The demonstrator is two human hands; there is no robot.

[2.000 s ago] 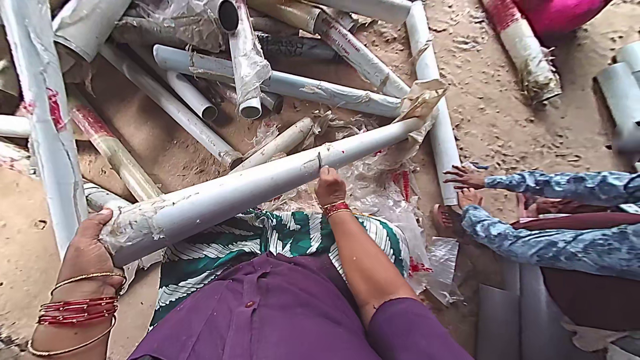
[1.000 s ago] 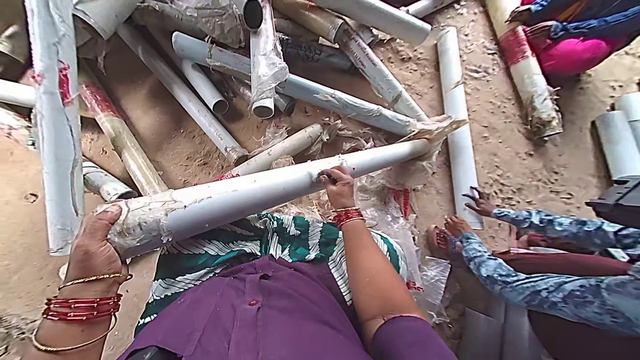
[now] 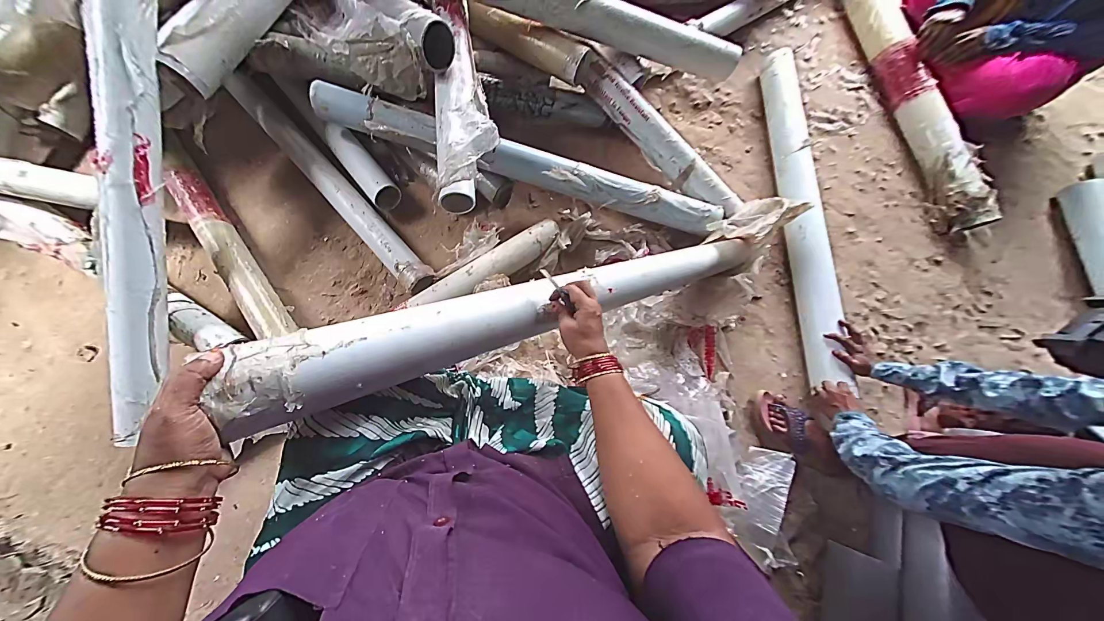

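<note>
A long pale grey plastic pipe (image 3: pixel 448 332) lies slanted across my lap, its near end lower left. Torn clear film and tape residue (image 3: pixel 259 375) cover that end, and ragged film (image 3: pixel 759 220) hangs at the far end. My left hand (image 3: pixel 185 414) grips the near end, thumb on top. Around a small thin tool (image 3: pixel 552 280), possibly a blade, my right hand (image 3: pixel 580 317) is closed against the pipe's upper side, right of its middle. Most of the tool is hidden by the fingers. A green and white patterned cloth (image 3: pixel 362 448) lies under the pipe.
Pipes (image 3: pixel 535 164) lie heaped ahead on sandy ground, with a wrapped pipe (image 3: pixel 129 216) at left. At right a person's hands (image 3: pixel 841 371) touch another pipe (image 3: pixel 798 207); a second person (image 3: pixel 1000 69) is at upper right. Torn plastic film (image 3: pixel 673 371) lies beyond my lap.
My right hand has shifted slightly along the pipe toward its far end since the oldest frame. The second person's hands have come into view at upper right.
</note>
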